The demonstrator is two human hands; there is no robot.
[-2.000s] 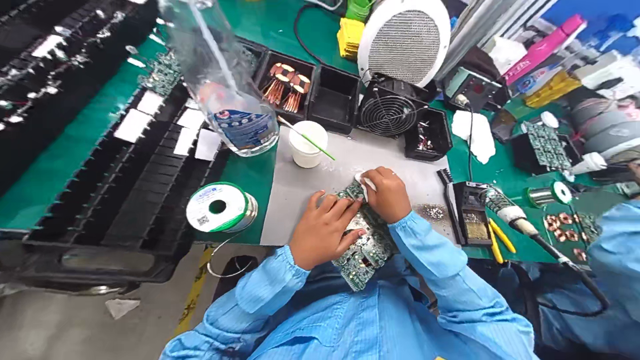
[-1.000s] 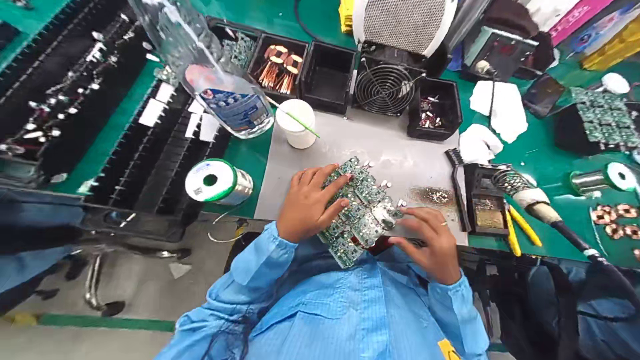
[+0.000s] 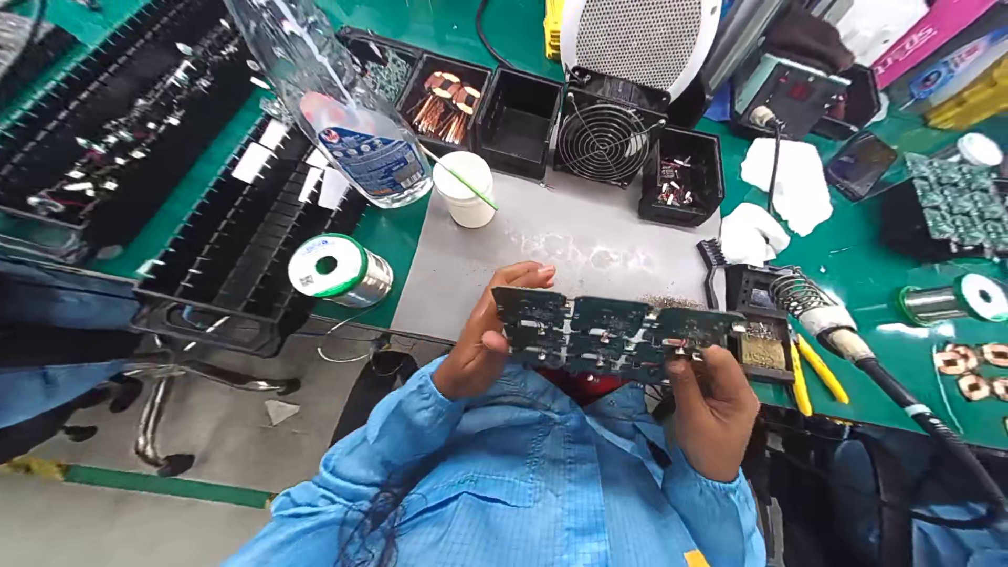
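Note:
A panel of joined green circuit boards (image 3: pixel 606 335) is held up, tilted on its long edge, in front of my chest. My left hand (image 3: pixel 484 335) grips its left end, with the fingers behind and the thumb at the near edge. My right hand (image 3: pixel 713 405) pinches the lower right corner between thumb and fingers. Beyond the panel lies a grey mat (image 3: pixel 543 228) with whitish residue and a patch of small dark scraps. A white plastic cup (image 3: pixel 466 193) with a thin green stick across its top stands at the mat's upper left.
A solder spool (image 3: pixel 342 270) and a clear plastic bottle (image 3: pixel 346 118) stand left. Behind the mat are parts bins (image 3: pixel 516 118) and a small fan (image 3: pixel 602 142). On the right, a soldering iron (image 3: pixel 835 327) rests in its holder near yellow-handled pliers (image 3: pixel 819 370). Black slotted racks (image 3: pixel 228 252) fill the left side.
The panel has been raised from lying low over my lap and tilted up. My right hand, apart from its edge a second ago, now grips the right end. The white wad earlier in my right hand is gone from it.

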